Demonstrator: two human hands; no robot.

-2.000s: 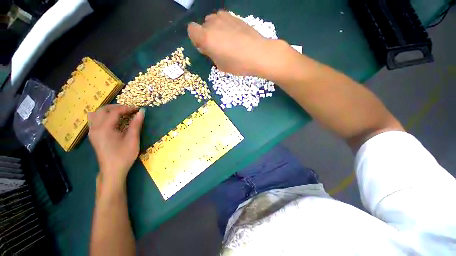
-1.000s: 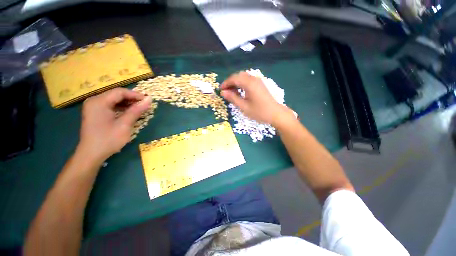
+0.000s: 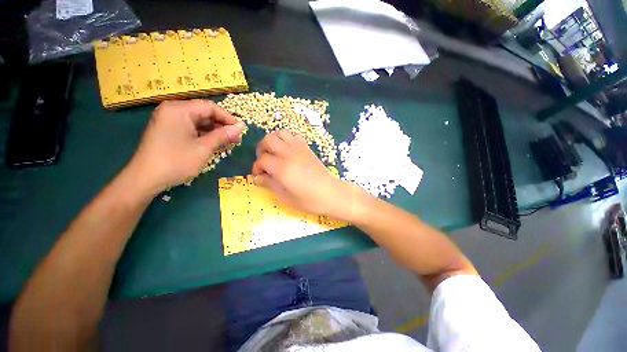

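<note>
A yellow circuit board panel lies flat on the green mat near the front edge. My right hand is over its upper edge, fingertips down at the board; whether it holds a component is hidden. My left hand is left of and above the board, thumb and fingertips together on a tiny tan component at the edge of the tan pile. The tan components lie in a curved pile behind my hands. The white components lie in a pile to the right.
A stack of yellow panels is at the back left. A clear bag and a flat black rectangle lie left of it. A white sheet is at the back. A black slotted tray is at the right. A paper slip touches the white pile.
My right hand has moved from the white pile, past the tan pile, to the board's upper edge. My left hand stays beside the tan pile. The camera view has turned and shifted.
</note>
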